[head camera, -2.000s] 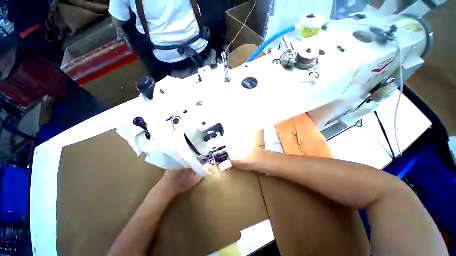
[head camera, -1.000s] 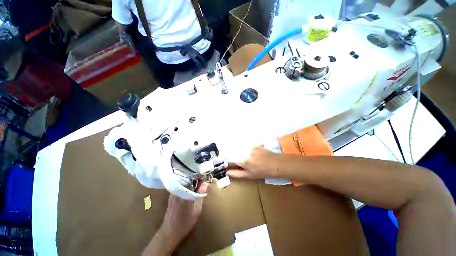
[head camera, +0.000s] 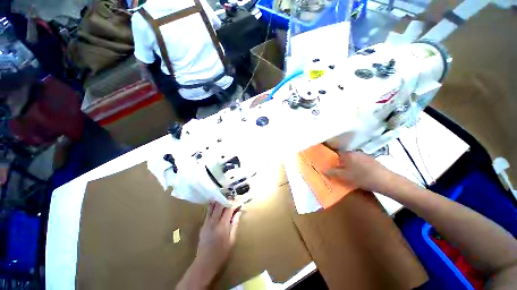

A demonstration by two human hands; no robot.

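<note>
A large brown panel (head camera: pixel 136 226) lies flat on the white table, under the head of the white sewing machine (head camera: pixel 295 127). My left hand (head camera: pixel 219 226) rests on the panel with its fingertips beside the needle area (head camera: pixel 237 190). My right hand (head camera: pixel 360 170) lies on the orange pocket piece (head camera: pixel 326 190), right of the needle; whether the fingers pinch it is unclear. A white strip (head camera: pixel 301 190) shows along the orange piece's left side. A small yellow-tan tab (head camera: pixel 177 235) lies on the panel left of my left hand.
A person (head camera: pixel 184 48) in a white shirt stands behind the table. A carton (head camera: pixel 136 122) is at the back left. A blue bin (head camera: pixel 453 255) with red contents is at the lower right. White and pale yellow sheets (head camera: pixel 258 281) show at the bottom edge.
My right hand has moved right, from beside the needle to the orange piece. My left hand stays near the needle. The view has shifted, and more of the orange piece shows.
</note>
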